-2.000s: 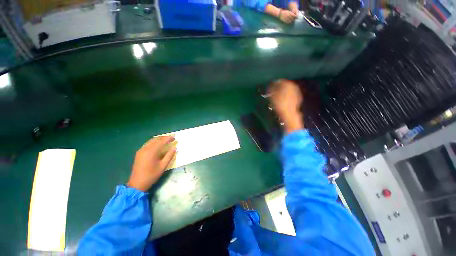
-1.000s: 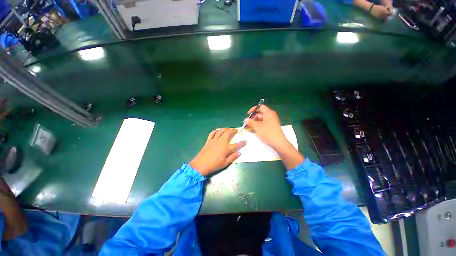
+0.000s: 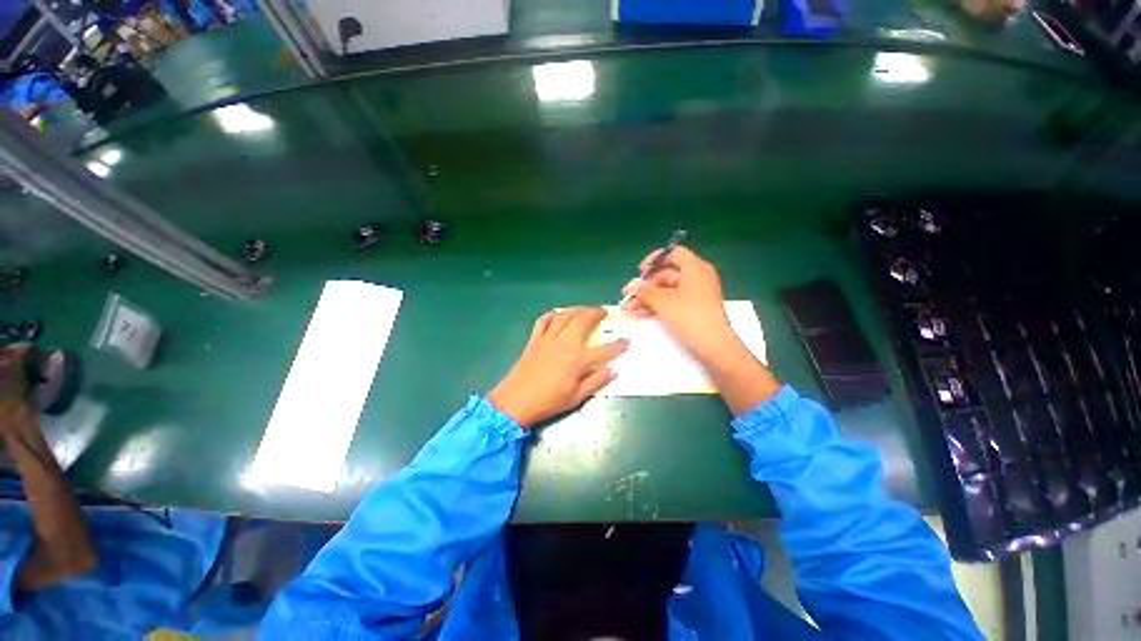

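Note:
A white label sheet (image 3: 676, 359) with a yellowish left part lies on the green bench in front of me. My left hand (image 3: 557, 369) rests flat on its left end, fingers spread a little, holding nothing that I can see. My right hand (image 3: 682, 304) holds a slim dark tool (image 3: 668, 251) like a pen, its tip down at the sheet near my left fingertips. I cannot tell if it is tweezers or a pen. Any piece at the tip is too small to see.
A second white sheet (image 3: 328, 382) lies left. Several small black modules (image 3: 432, 232) stand beyond it. A dark flat rectangle (image 3: 835, 342) lies between my sheet and the black blister tray (image 3: 1020, 401). A metal post (image 3: 150, 225), clear packet (image 3: 126, 331) and neighbour's arm (image 3: 48, 482) are at left.
My right hand came from the tray side to the sheet and now holds the slim tool there. My left hand stays on the sheet. The view has swung left.

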